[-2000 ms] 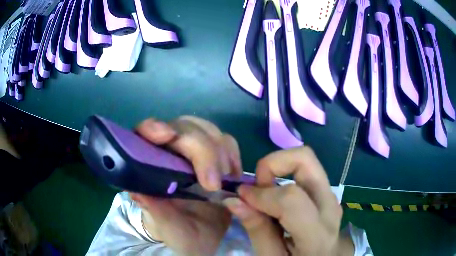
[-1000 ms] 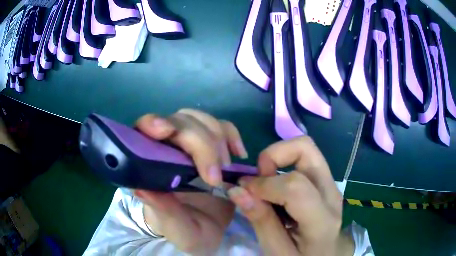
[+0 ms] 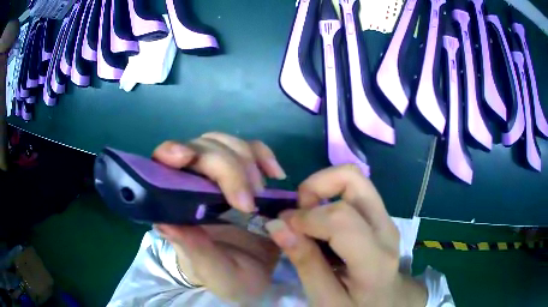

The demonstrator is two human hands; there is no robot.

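Note:
A purple and black handle (image 3: 165,195) is held level above the near edge of the worktop, its broad black end with a round hole to the left. My left hand (image 3: 219,180) wraps around its middle, fingers over the purple top and palm below. My right hand (image 3: 342,234) grips the narrow end on the right. A small thin grey metal blade (image 3: 255,223) is pinched in my right fingertips against the handle's black side, close to my left fingertips. A purple inset spot (image 3: 200,211) shows on that side. The handle's far tip is hidden by my right hand.
Several handles (image 3: 360,114) lie in rows on the dark green worktop (image 3: 240,90) at the right, more (image 3: 108,57) at the far left. A white cloth (image 3: 150,63) lies beside the left ones. A dotted cream sheet (image 3: 380,15) is at the back. Part of a person (image 3: 8,39) shows at the left edge.
The handle and both hands have shifted slightly left. The blade stays against the black side. A person's hand or arm has come into view at the far left edge.

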